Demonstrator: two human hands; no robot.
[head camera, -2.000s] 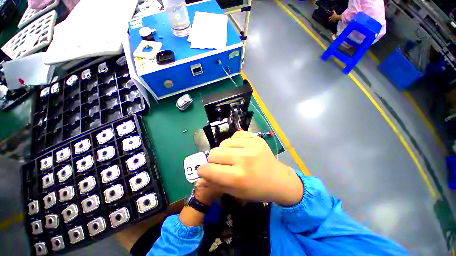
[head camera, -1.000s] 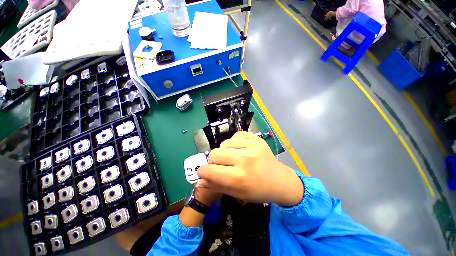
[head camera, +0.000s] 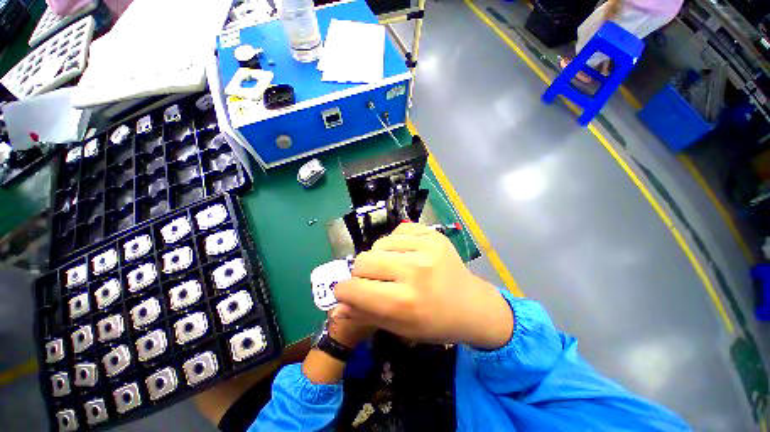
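My right hand (head camera: 409, 283) is closed in a fist over the front of the black toggle-clamp fixture (head camera: 384, 190). A bit of the red clamp handle (head camera: 406, 222) shows just above its fingers; the rest is hidden in the fist. My left hand (head camera: 348, 322), with a dark band at the wrist, is below and mostly hidden behind my right hand. A white housing unit (head camera: 328, 284) with small dark openings is at the left edge of both hands. What the left fingers grip is hidden. A loose silver-white unit (head camera: 311, 173) lies on the green mat.
The front blister tray (head camera: 272, 325) at left holds many units; the rear tray (head camera: 241, 180) has many empty pockets. A blue control box (head camera: 312, 126) stands behind the mat, bearing a clear bottle (head camera: 300, 29) and paper (head camera: 353, 52). A seated person and blue stool (head camera: 604, 63) are across the aisle.
My hands, the white unit and the fixture show no clear movement. The person across the aisle has shifted on the stool; their reaching hand no longer shows at the black items.
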